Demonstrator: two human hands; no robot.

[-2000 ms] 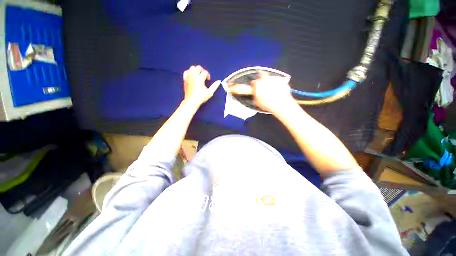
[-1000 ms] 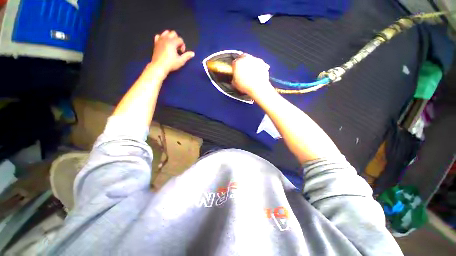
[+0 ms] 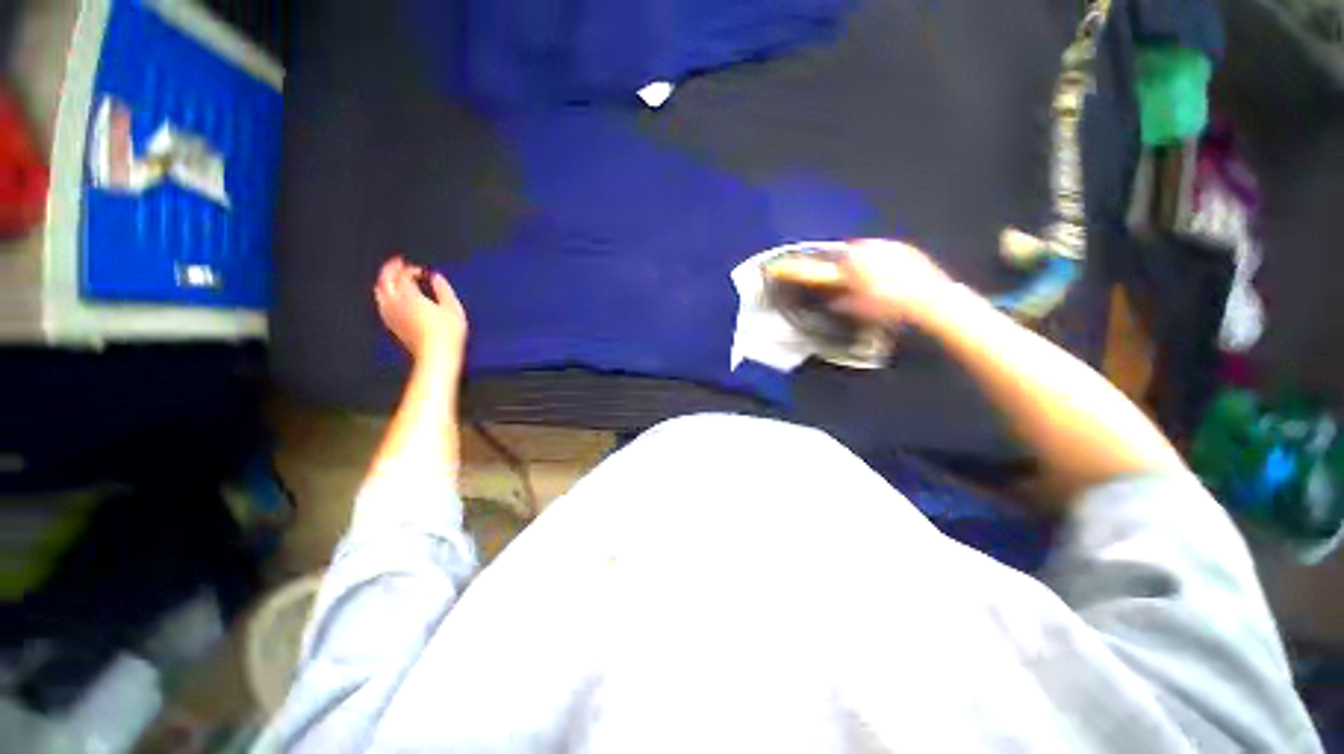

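Observation:
A navy fabric panel (image 3: 604,280) lies on the black ribbed table cover (image 3: 560,401) in front of me. My right hand (image 3: 884,283) is closed around the handle of the steam iron (image 3: 828,327), at the panel's right end. A white piece (image 3: 764,333) shows at the iron's left side, partly hidden by it. My left hand (image 3: 423,312) is at the panel's left end, fingers loosely apart and holding nothing. The hand and iron on the right are slightly blurred.
Navy pieces (image 3: 590,52) lie at the far side, with a small white tag (image 3: 655,94) at their edge. The wrapped steam hose (image 3: 1067,162) runs up at the right. A blue-fronted box (image 3: 184,162) stands left, and a pale bucket (image 3: 280,641) stands below left.
The iron in my right hand has moved right and nearer to me, now over part of the white piece. My left hand has moved left and nearer. The camera view has turned.

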